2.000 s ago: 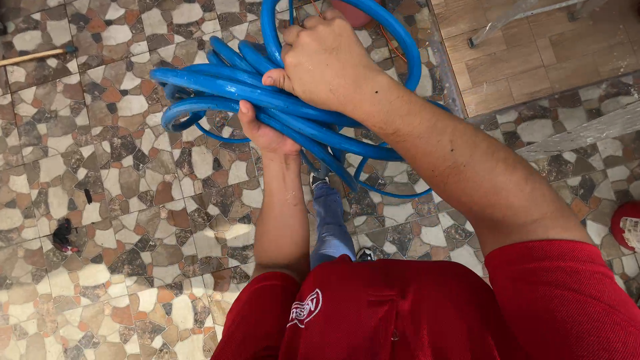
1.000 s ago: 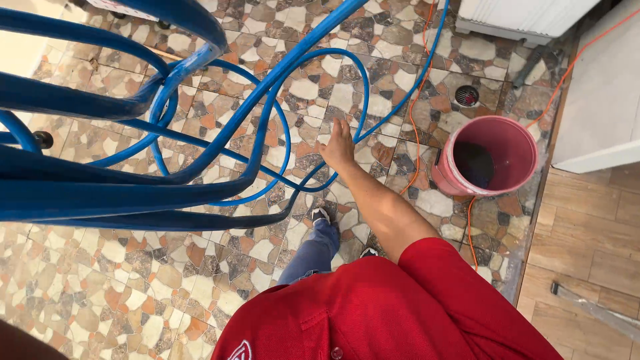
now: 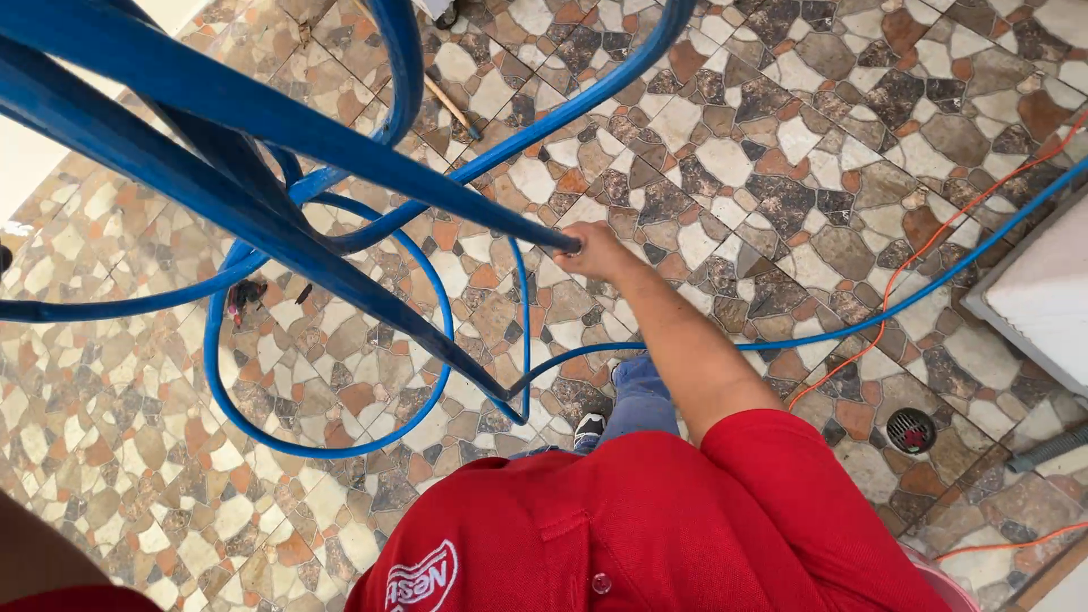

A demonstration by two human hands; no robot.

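Note:
My right hand [image 3: 592, 252] is closed around a blue hose [image 3: 425, 191] near the middle of the view. Several thick loops of the same hose rise close to the camera at the upper left, and thinner loops hang lower or lie over the tiled floor. One length runs off to the right edge, passing behind my right forearm. My left hand is not visible; only part of the left arm [image 3: 42, 561] and its red sleeve show in the lower left corner.
An orange cord [image 3: 888, 289] crosses the floor at right, near a round floor drain [image 3: 911, 431]. A white appliance or cabinet [image 3: 1041, 293] and a grey corrugated pipe [image 3: 1050, 446] stand at the right edge. A wooden stick [image 3: 452, 106] and small dark debris [image 3: 246, 295] lie on the tiles.
Two seconds ago both hands held the coiled hose; now its loops are spread apart. My right hand, apart from the hose a second ago, is closed on it. The view has shifted.

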